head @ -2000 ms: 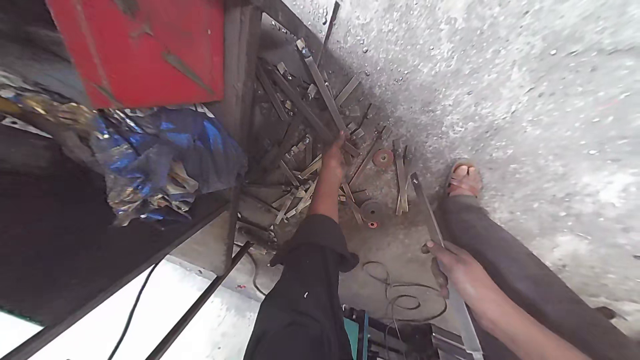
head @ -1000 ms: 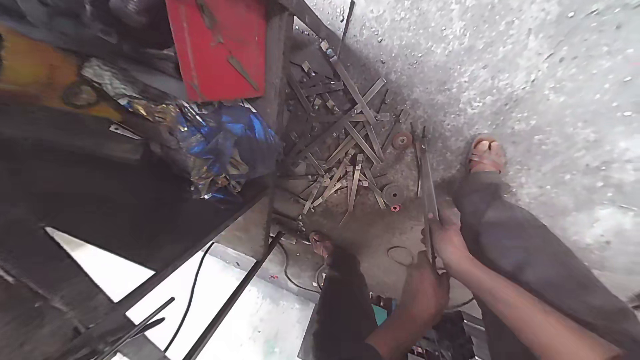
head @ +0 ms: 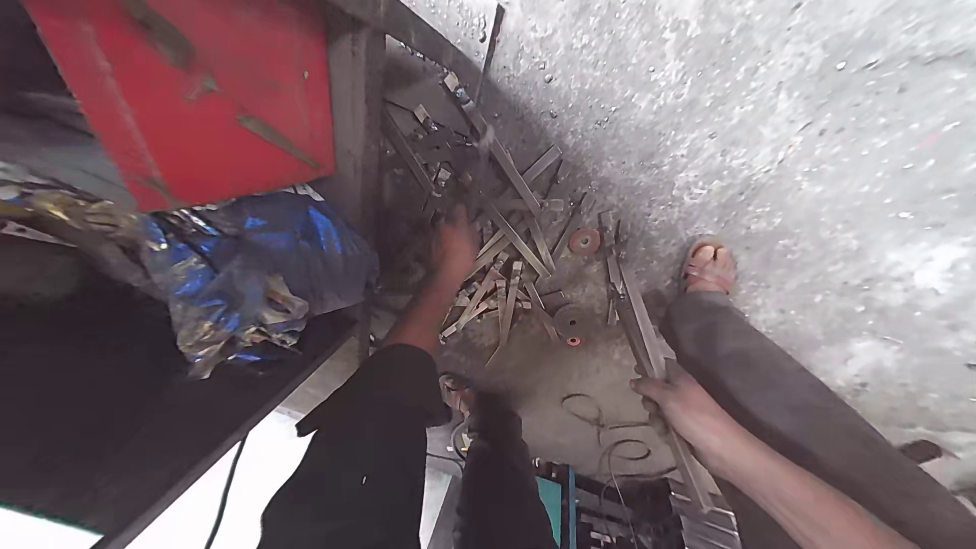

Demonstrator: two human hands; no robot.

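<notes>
My right hand [head: 679, 400] is closed around several long, narrow metal strips [head: 644, 320], which slant from the middle toward the lower right. My left hand [head: 456, 240] reaches down over the left side of a pile of metal strips [head: 518, 240] on the floor; it is blurred, and whether its fingers hold a piece cannot be told. A longer strip [head: 507, 164] lies diagonally across the top of the pile. Two abrasive discs, one reddish [head: 585, 241] and one dark grey [head: 570, 320], lie at the pile's right side.
At the left, a red panel [head: 206, 99] and crumpled blue and silver plastic wrapping [head: 252, 267] rest on a dark metal-framed bench [head: 229, 450]. My sandalled foot [head: 709, 265] stands on the concrete floor [head: 801, 152]. A thin cable [head: 587, 412] curls below the discs.
A second ago both hands were together at the strips on the right. My left hand has since moved away to the pile, while my right hand keeps its hold on the strips.
</notes>
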